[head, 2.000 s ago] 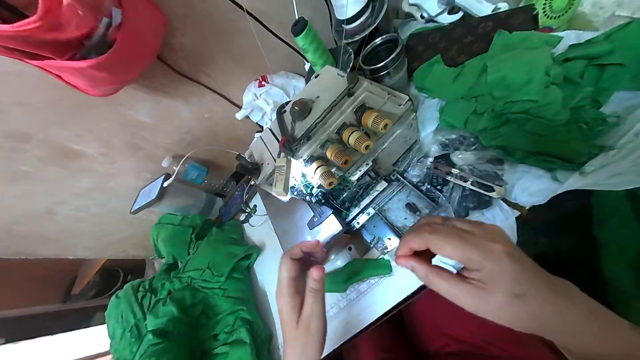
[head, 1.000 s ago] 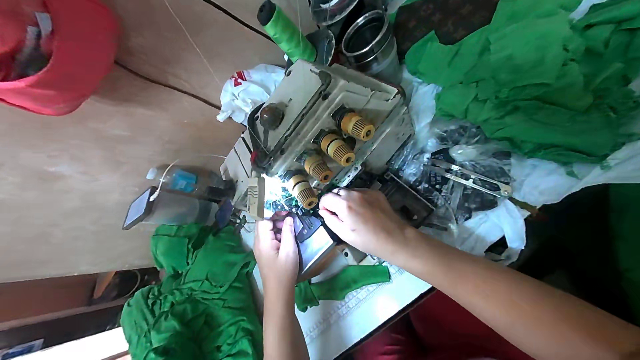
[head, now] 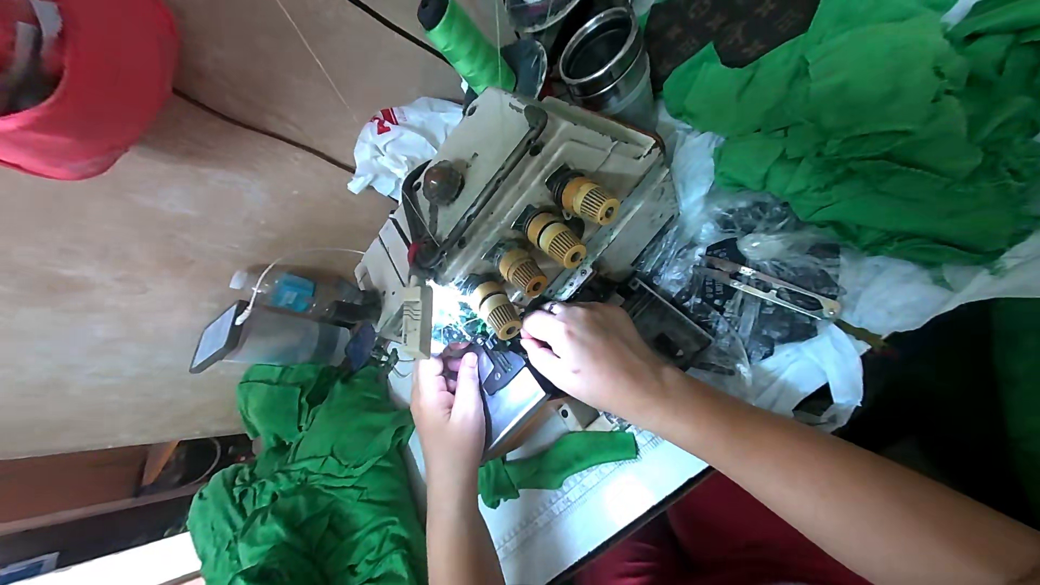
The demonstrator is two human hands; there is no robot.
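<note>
An overlock sewing machine [head: 520, 187] with yellow tension knobs [head: 561, 244] fills the middle, its lamp lit near the needle area. My left hand [head: 452, 398] is at the left edge of the machine's metal plate [head: 512, 406], thumb and fingers close together; whether it holds anything is unclear. My right hand [head: 585, 345] reaches in beside the lowest knob, its fingertips partly hidden against the machine. Below the plate, a strip of green fabric [head: 569, 467] lies on the white table [head: 601, 520], touched by neither hand.
Piled green fabric [head: 325, 487] lies at the left, more green pieces [head: 861, 130] at the upper right. Metal thread snips [head: 772, 288] rest on plastic bags at the right. A green thread cone [head: 467, 45] and a metal cup [head: 601, 61] stand behind the machine; a bottle [head: 301, 292] is at the left.
Two seconds ago both hands were over the table by the green strip; now they are up at the machine. Since one second ago they have hardly moved.
</note>
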